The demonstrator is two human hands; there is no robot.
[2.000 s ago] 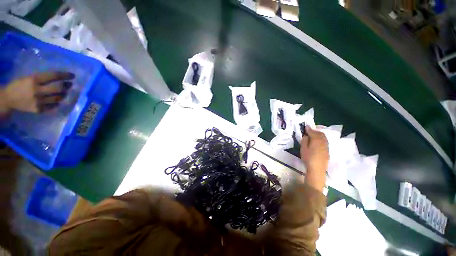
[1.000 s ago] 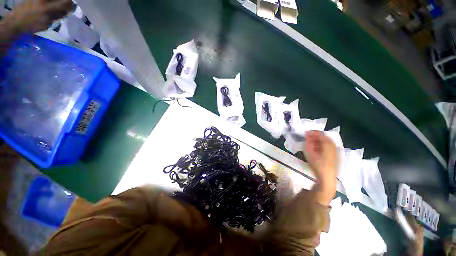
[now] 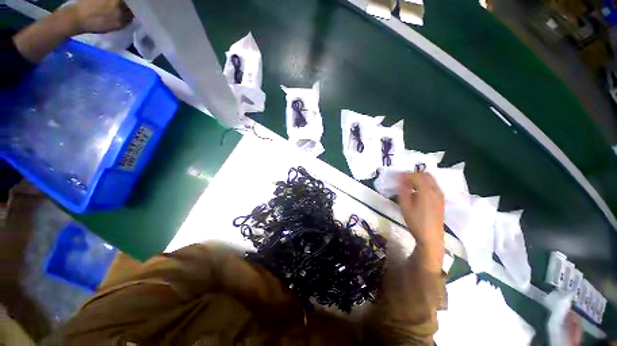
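My right hand (image 3: 423, 203) is over the row of white pouches on the belt, its fingers blurred at a pouch's lower part. A black coiled cable (image 3: 421, 167) shows just beyond the fingertips; whether the fingers touch it is unclear. Farther left, white pouches (image 3: 295, 135) each carry one coiled cable (image 3: 298, 113). Pouches to the right of my hand (image 3: 482, 226) show no cable. A loose pile of black cables (image 3: 314, 246) lies on the white sheet (image 3: 226, 196) before me. My left hand is not in view; only brown sleeve shows at lower left.
A blue tote (image 3: 145, 125) with clear contents stands left, with another person's hand (image 3: 101, 15) above it. A pale post (image 3: 196, 64) rises beside the green belt (image 3: 365, 74). White sheets (image 3: 480, 314) and small boxes (image 3: 577, 287) are at right, near another person's hand (image 3: 575, 328).
The pouches with cables have shifted left and up along the belt. A cable now shows on the pouch by my right hand, which stays over the row. The neighbour's hand has moved from the tote towards the pouches behind it.
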